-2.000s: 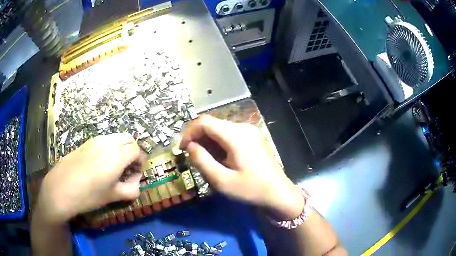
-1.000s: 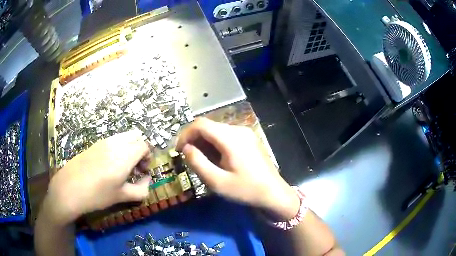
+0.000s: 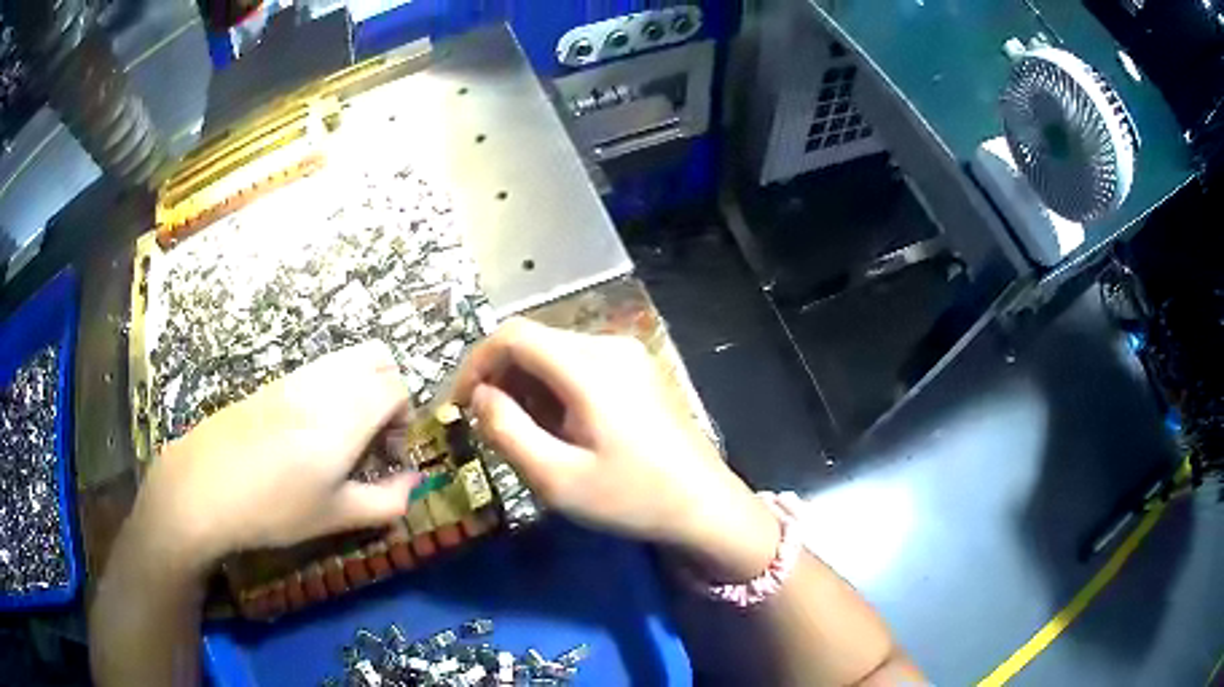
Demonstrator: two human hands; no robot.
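Note:
The near fixture [image 3: 436, 513] is a brass-coloured bar with reddish-brown blocks and a bit of green strip, at the front edge of the plate. My left hand [image 3: 275, 463] lies over its left and middle part, fingertips at the slots; whether they pinch a part is hidden. My right hand [image 3: 584, 430] is at the fixture's right end, thumb and forefinger nearly together by a small brass-coloured piece [image 3: 450, 413]; its grip cannot be made out. A large pile of small silvery metal parts [image 3: 316, 289] lies just behind the hands.
A second fixture [image 3: 242, 188] is at the back left under bright light, near a ribbed hose [image 3: 101, 101]. A front blue bin [image 3: 537, 611] and a left blue tray [image 3: 67, 537] hold small parts. A white fan [image 3: 1067, 134] stands on the green-topped bench at right.
The view has shifted a little. My left fingertips have moved right along the near fixture, covering more of its slots and green strip. My right hand stays at the right end.

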